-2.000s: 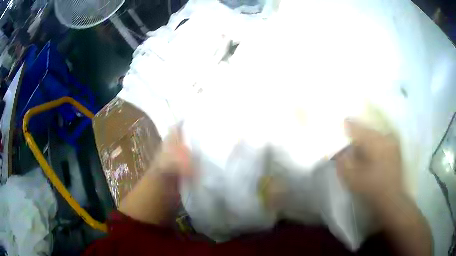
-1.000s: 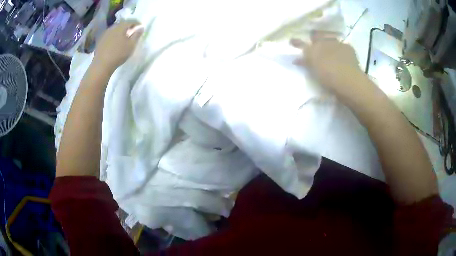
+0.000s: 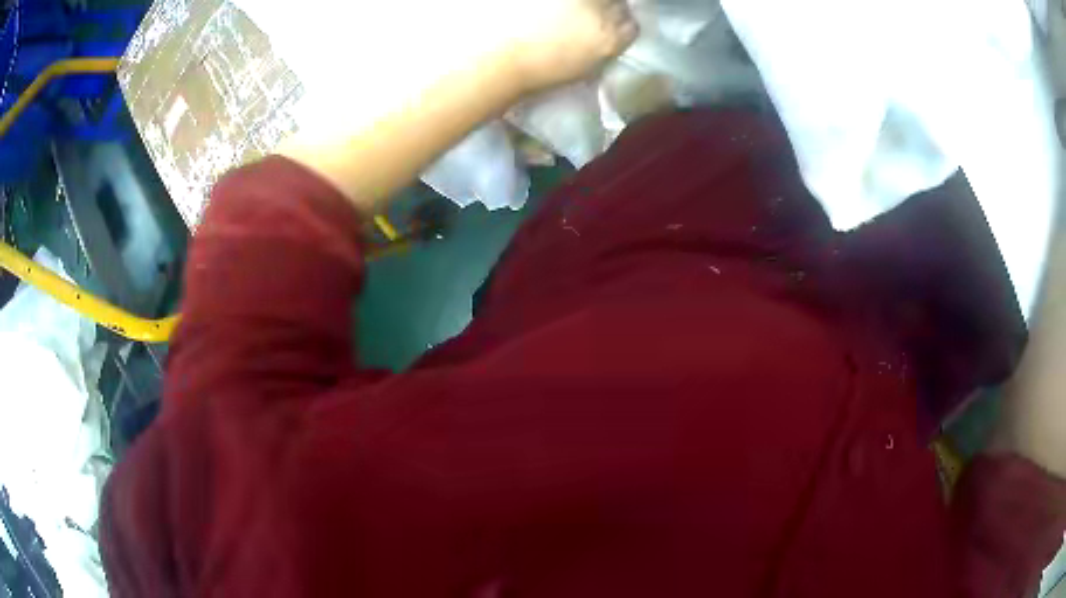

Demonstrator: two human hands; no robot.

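White fabric lies along the top and hangs over my lap at the upper right. More white cloth, in folded layers, hangs below my left hand. My left hand is at the top edge, over the cloth, with its fingers curled; the frame does not show whether it grips the cloth. My right hand is out of the picture; only its forearm shows at the right edge. The area around the left hand is overexposed.
A brown wrapped surface is at the upper left, beside a yellow tubular frame. A blue object stands behind the frame. A crumpled white pile lies at the left edge. My dark red clothing fills the lower middle.
The view has tipped down towards my lap. My left hand has gone from the far left of the cloth to the top middle. My right hand has left the picture, and the machine parts are out of view.
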